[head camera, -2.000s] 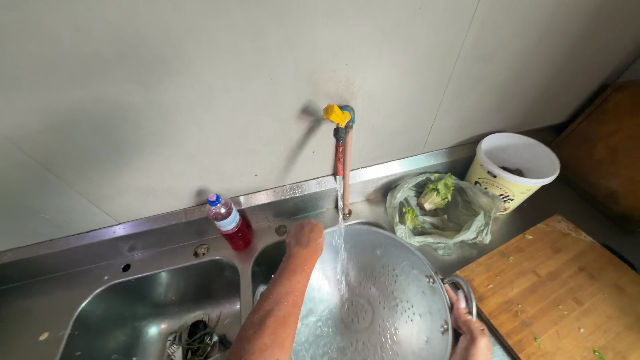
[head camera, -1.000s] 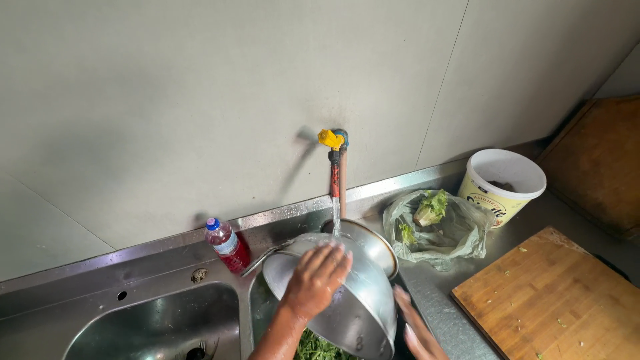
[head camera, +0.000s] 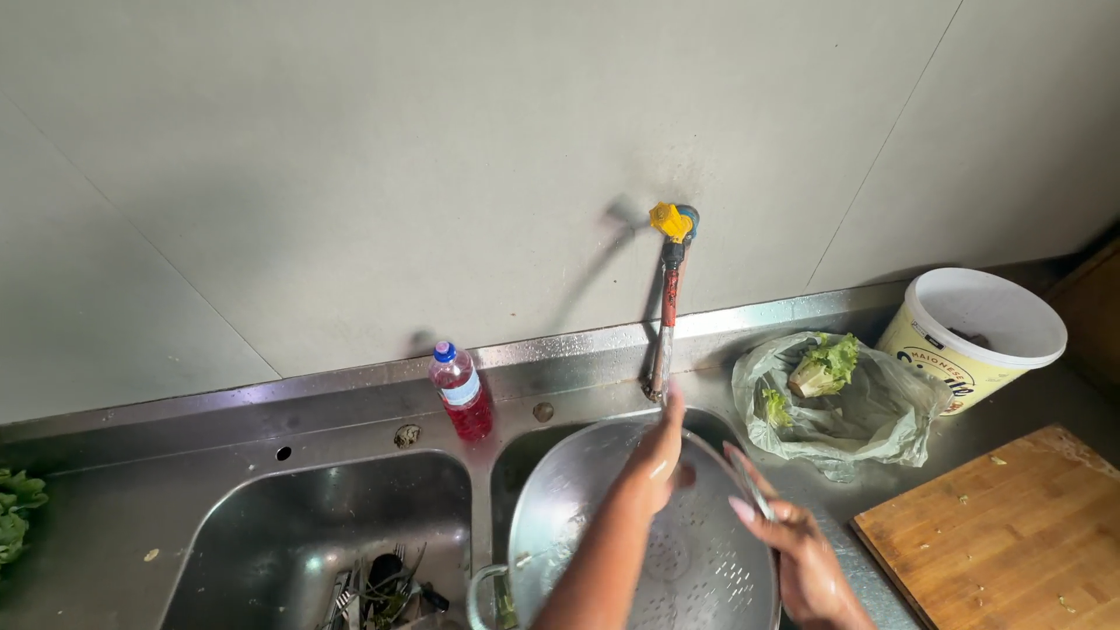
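Note:
A metal colander (head camera: 700, 534) with two handles sits tilted over the right sink basin. My right hand (head camera: 801, 547) grips its right handle and rim. My left hand (head camera: 658, 455) reaches over the colander, just below the tap's red hose (head camera: 669, 297), where water runs onto it; it holds nothing that I can see, and its fingers are partly hidden. The yellow tap handle (head camera: 670, 222) is on the wall above. Greens under the colander show only as a sliver beside its left handle (head camera: 486, 595).
A bottle of red liquid (head camera: 462, 394) stands behind the basins. Cutlery (head camera: 385, 586) lies in the left basin (head camera: 324, 507). At right are a plastic bag (head camera: 884, 411) with lettuce (head camera: 827, 363), a mayonnaise bucket (head camera: 927, 341) and a wooden cutting board (head camera: 1006, 534). Leafy greens (head camera: 16, 512) lie at far left.
The colander, steeply tipped over the greens one second ago, now lies flatter with its inside facing up. My left hand has moved from its rim to the stream; my right hand has taken the handle.

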